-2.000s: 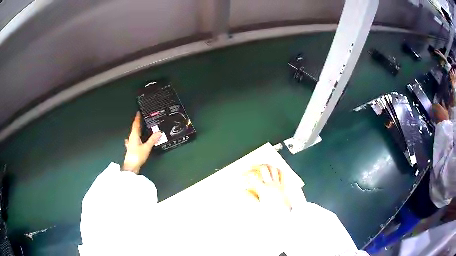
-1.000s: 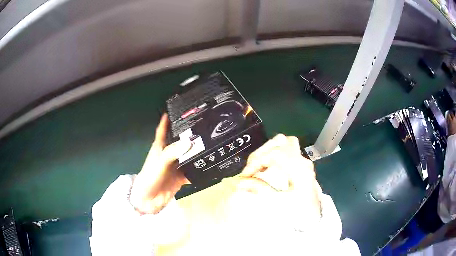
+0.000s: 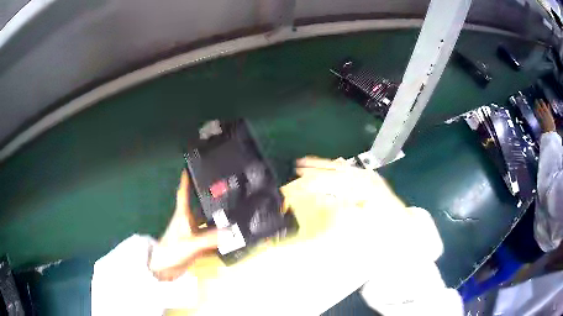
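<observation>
A black retail box [image 3: 237,185] with a red patch and a white label is held over the green belt, blurred by motion. My left hand [image 3: 185,237] grips its left side and near corner, thumb over the white label. My right hand [image 3: 336,185] is beside the box's right side, overexposed and blurred; whether it touches the box or holds anything cannot be told. Overexposed white label sheets [image 3: 290,278] with a yellow edge lie below both hands, partly hidden by my sleeves.
A white support post [image 3: 420,86] stands right of the sheets, with another box [image 3: 367,86] behind it on the green belt [image 3: 111,154]. Stacked black boxes [image 3: 503,145] lie at right beside another worker's sleeve [image 3: 549,191]. A grey side guard [image 3: 154,34] runs behind.
The box was lifted from the belt by my left hand and brought toward me; since a second ago it has moved lower. My right hand left the sheets. The box near the post moved left.
</observation>
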